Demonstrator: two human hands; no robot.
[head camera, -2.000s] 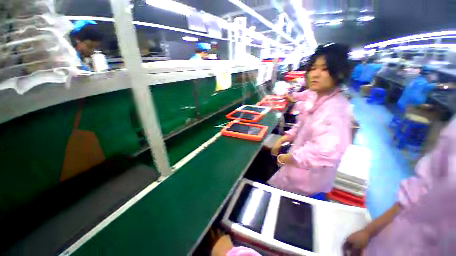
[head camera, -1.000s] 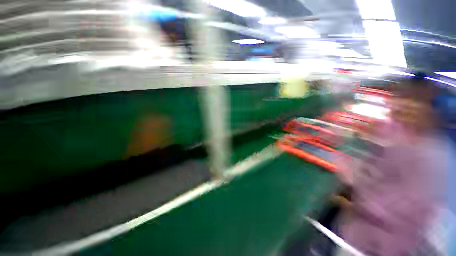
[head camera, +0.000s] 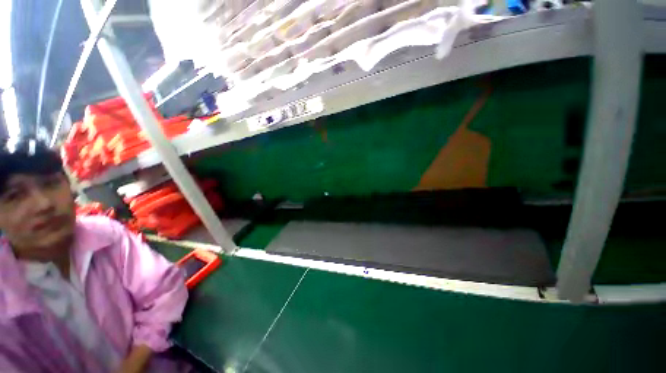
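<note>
Neither of my hands is in the picture. The green belt (head camera: 409, 328) runs across the lower part of the view in front of me. A red-orange foam tray (head camera: 212, 267) lies on it at the left, beside a person's pink sleeve. A dark tablet (head camera: 191, 268) sits in that tray, partly hidden by the sleeve. A thin pale line crosses the belt.
A person in a pink smock (head camera: 139, 280) is at the left edge. Red-orange foam trays are stacked on the shelf (head camera: 109, 138) and below it (head camera: 164, 211). A wrapped pile (head camera: 314, 36) lies on the upper shelf. Shelf posts (head camera: 606, 146) rise at the right and left.
The view has swung left along the line. The white tray with dark tablets, seen two seconds ago, is out of view. Stacked red-orange trays and a pink-smocked person now show at the left.
</note>
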